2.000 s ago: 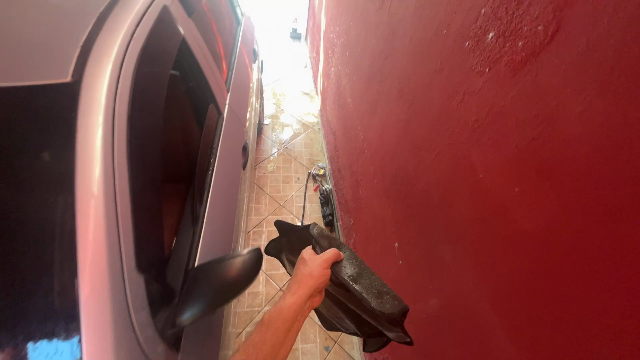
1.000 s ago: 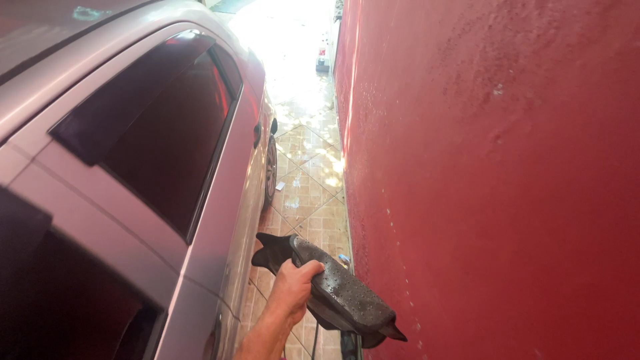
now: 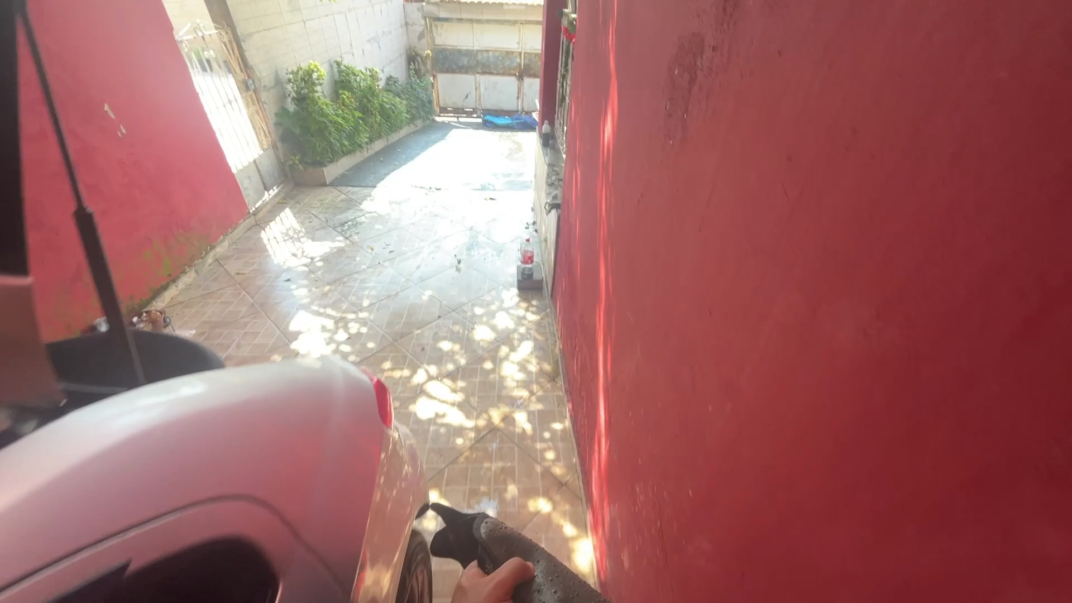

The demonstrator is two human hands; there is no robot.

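At the bottom edge, my left hand (image 3: 494,579) grips a dark, bent rubber mat (image 3: 548,574), which looks like a car floor mat. Its upper surface has small spots or drops, and a pointed black flap sticks out to the left of my fingers. The lower part of the mat is cut off by the frame. The mat is held between the rear side of a silver car (image 3: 276,435) and a red wall. My right hand is out of view.
The red wall (image 3: 796,293) runs close along the right. A plastic bottle (image 3: 527,253) stands on a small block beside it. Tiled floor (image 3: 419,310) stretches to a metal gate (image 3: 486,67), with green plants (image 3: 343,109) at left. A strut (image 3: 92,234) rises by the car's rear.
I have moved along the car from its side mirror and windows to its rear, the mat still in my left hand. The view has swung up toward the gate.
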